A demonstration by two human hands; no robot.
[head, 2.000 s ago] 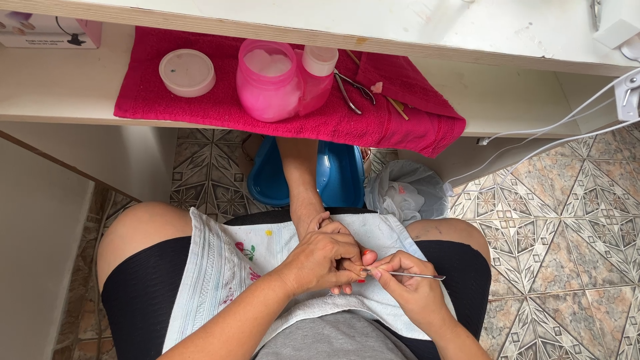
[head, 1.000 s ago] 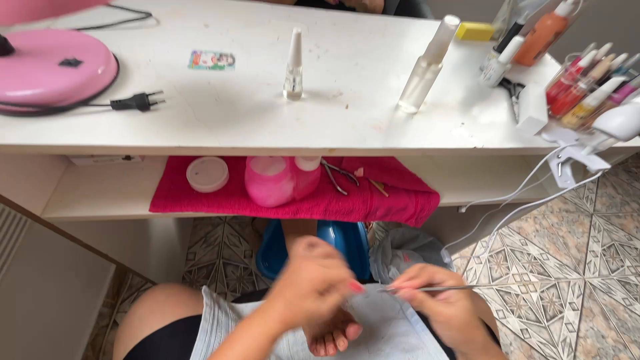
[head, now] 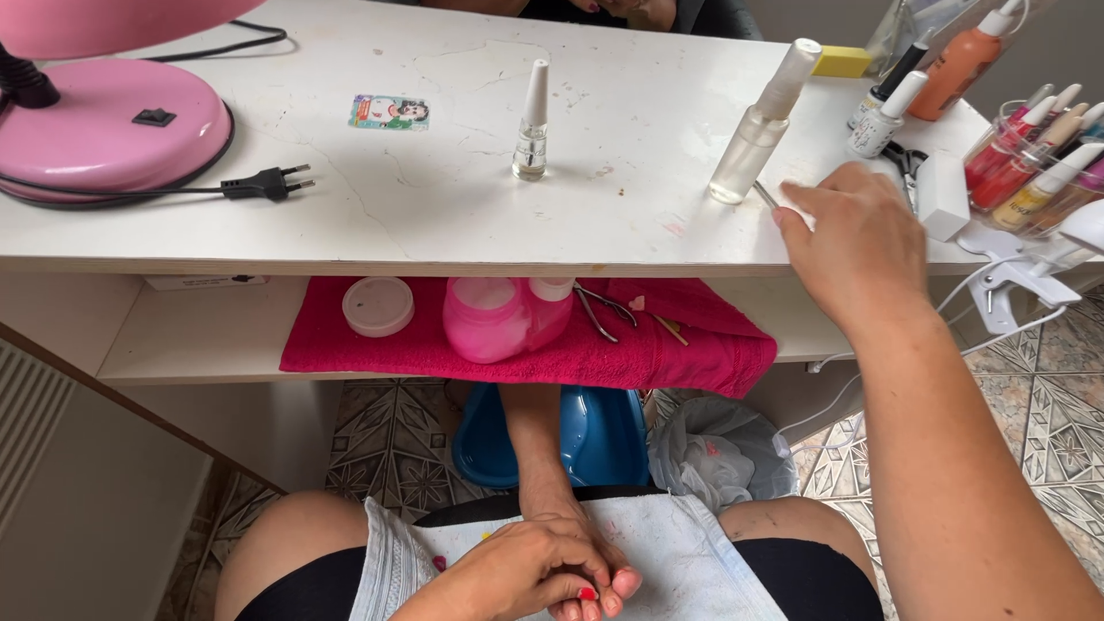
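Note:
My left hand (head: 539, 565) rests around the toes of another person's bare foot (head: 552, 504), which lies on a light towel (head: 699, 561) over my lap. My right hand (head: 854, 233) is over the right part of the white tabletop, palm down, slightly blurred. A thin metal tool (head: 765, 195) shows between its thumb and a clear spray bottle (head: 752, 142); whether the fingers grip it cannot be told. A small clear nail polish bottle (head: 530, 142) stands further left. On the shelf, a pink towel (head: 414, 354) bears a pink container (head: 487, 323), a round lid (head: 378, 306) and cuticle nippers (head: 606, 315).
A pink lamp base (head: 112, 129) and a plug (head: 267, 184) are on the left. Nail polish bottles (head: 1018, 147), a white block (head: 943, 197) and a white clamp (head: 1005, 276) crowd the right end. Below are a blue basin (head: 492, 435) and a lined bin (head: 768, 457). Another person sits across the table.
My right hand has moved from beside the foot, where it held the thin metal tool, up to the tabletop at the right. My left hand is back on the toes. The view has tilted up.

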